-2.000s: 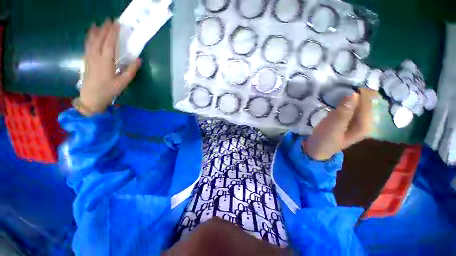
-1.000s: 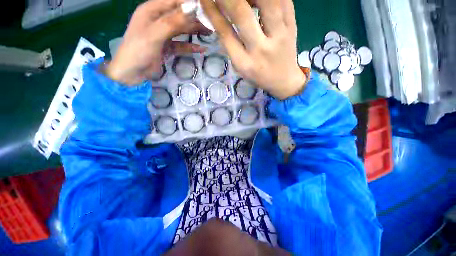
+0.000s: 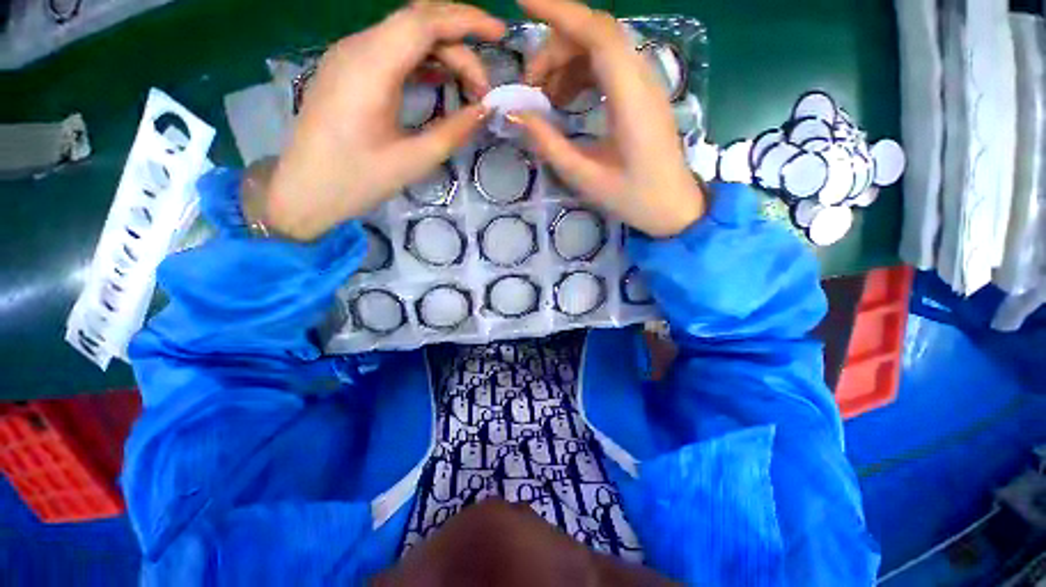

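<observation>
My left hand [image 3: 373, 120] and my right hand [image 3: 614, 126] meet above the tray. Both pinch a small white round disc [image 3: 518, 103] between their fingertips, one hand on each side. The blister tray [image 3: 476, 327] lies below, with dark-rimmed ring parts [image 3: 508, 239] in rows of pockets. My hands and sleeves hide parts of its upper rows and sides. A die-cut strip [image 3: 140, 218] with a row of round shapes lies left of my left sleeve. A pile of loose discs [image 3: 820, 166] with dark rims lies right of the tray.
Long whitish bundles [image 3: 975, 149] stand at the far right of the green bench [image 3: 769, 57]. A greyish flat piece [image 3: 40, 143] lies at the far left, and another tray edge [image 3: 69, 34] shows at the top left. Red crates [image 3: 57, 459] sit at both lower sides [image 3: 874, 338].
My hands were apart two seconds ago and came together over the tray. Since one second ago they have lowered slightly, and the white disc now shows between them.
</observation>
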